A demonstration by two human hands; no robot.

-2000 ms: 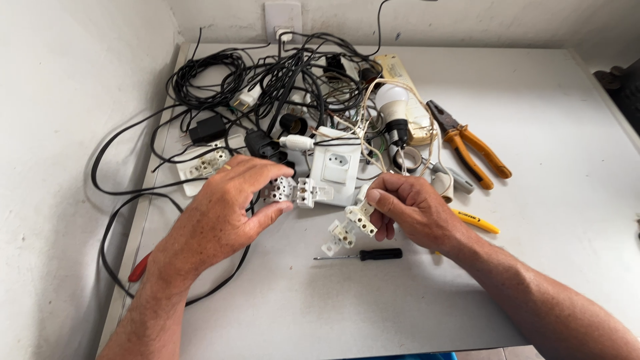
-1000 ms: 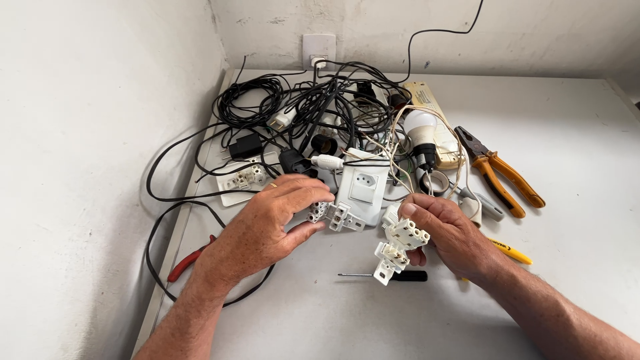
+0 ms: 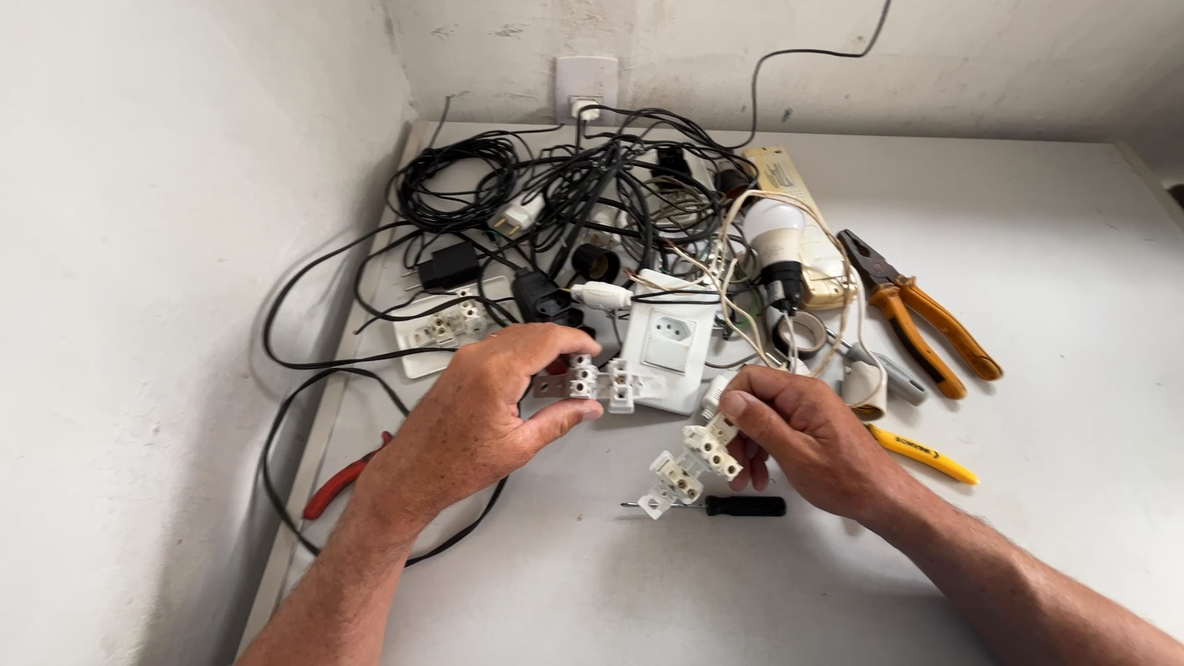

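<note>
My left hand [image 3: 499,407] holds a white plastic module frame with electrical terminals [image 3: 583,377] between thumb and fingers, in front of the white wall plate with socket and switch [image 3: 668,344]. Between the thumb and fingers of my right hand [image 3: 800,439] is a second white module frame with screw terminals [image 3: 710,451], tilted down to the left. Its lower end overlaps the shaft of a screwdriver with a black handle [image 3: 746,506], which lies on the table. The two frames are apart. Another plate with terminals [image 3: 455,324] lies behind my left hand.
Tangled black cables [image 3: 592,185] fill the back. At right lie combination pliers with orange handles [image 3: 916,324], a light bulb in a holder [image 3: 777,240], a tape roll [image 3: 803,333] and a yellow handle [image 3: 925,453]. A red-handled tool [image 3: 342,481] is beside my left forearm.
The frame in my right hand has turned and tilted between the frames. Both hands keep hold of their parts. The view has shifted somewhat.
</note>
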